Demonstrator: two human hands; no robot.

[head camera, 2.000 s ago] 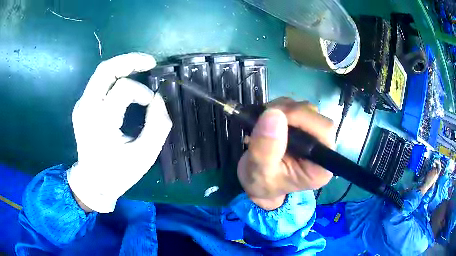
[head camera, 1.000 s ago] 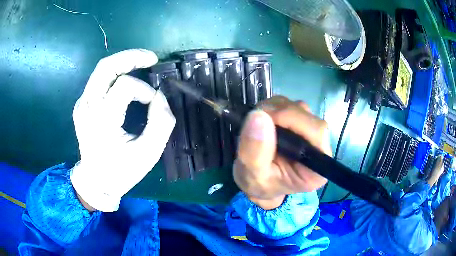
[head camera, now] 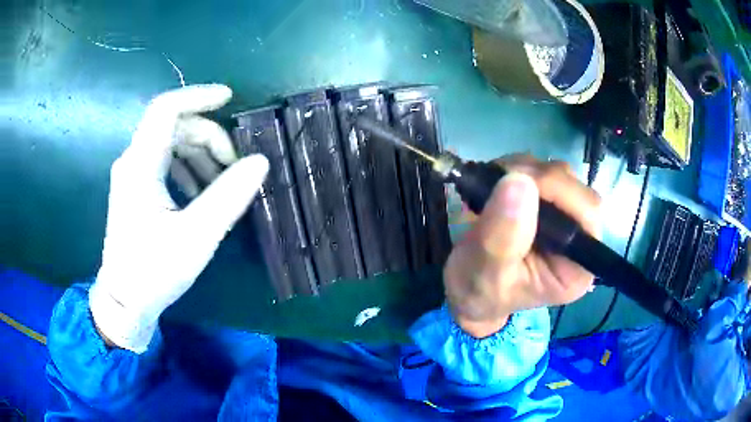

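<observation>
Several long black plastic housings (head camera: 317, 189) lie side by side on the green bench top. My right hand (head camera: 523, 243), bare, holds a black soldering iron (head camera: 613, 276). Its thin metal tip points up and left over the upper part of the third housing from the left; I cannot tell if it touches. My left hand (head camera: 169, 210), in a white glove, is at the left edge of the leftmost housing, thumb and forefinger apart. A thin silvery strand (head camera: 175, 67) runs on the bench above the glove. I cannot see anything held in the glove.
A tan ring pot (head camera: 510, 70) with silvery scraps stands at the upper right under a clear hood (head camera: 494, 18). Beside it is a dark soldering station with a yellow sponge (head camera: 677, 119). Stacked ribbed housings (head camera: 682, 251), cables and another person's blue sleeve (head camera: 688, 363) are at the right.
My left thumb and forefinger have parted, and the hand has moved slightly left. The iron has moved right, from the leftmost housing to over the third. The housings are slightly more tilted.
</observation>
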